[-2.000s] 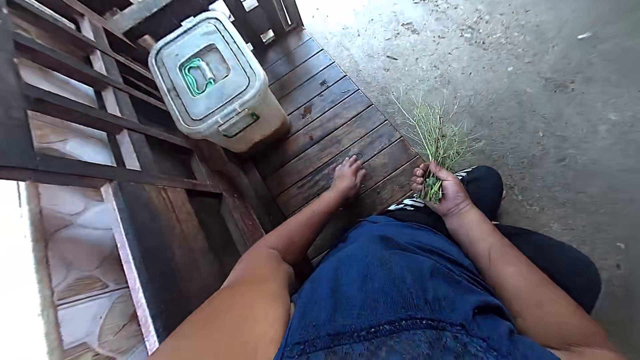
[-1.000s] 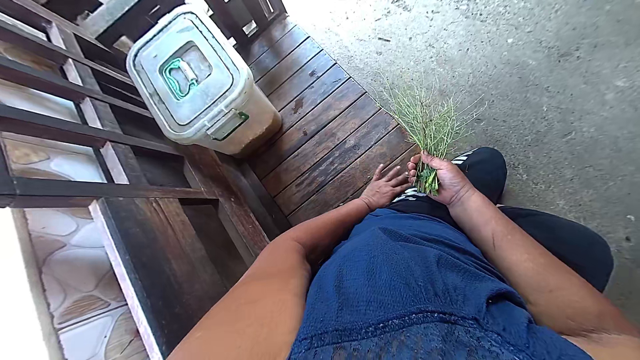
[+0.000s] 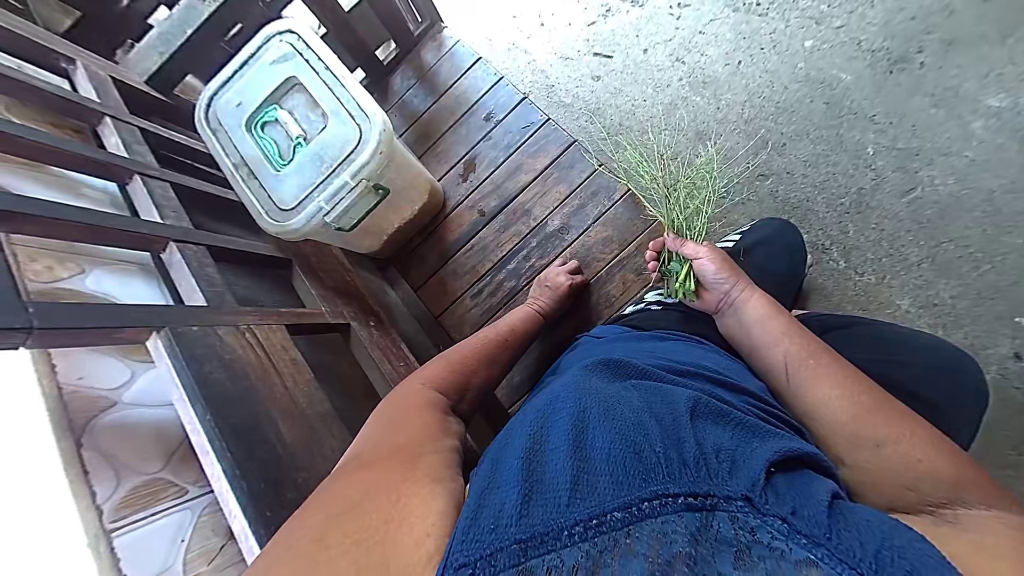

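Observation:
My right hand (image 3: 704, 272) is closed around a bunch of thin green plant stems (image 3: 680, 184) above my thigh. Their fine, wispy ends fan out away from me over the concrete, and the thicker cut ends and a few leaves stick out below my fist. My left hand (image 3: 558, 286) rests on the dark wooden slats (image 3: 520, 216) of the bench, its fingers curled under. Whether those fingers hold anything small cannot be told.
A lidded, cloudy plastic bin (image 3: 320, 136) with a green and white handle stands on the slats at the upper left. Dark wooden railing (image 3: 120, 164) runs along the left side. Rough concrete floor (image 3: 872, 136) lies to the right.
My left hand has moved from beside the bunch, where its fingers were spread, leftward onto the slats, and its fingers are now curled. My right hand keeps its hold on the stems.

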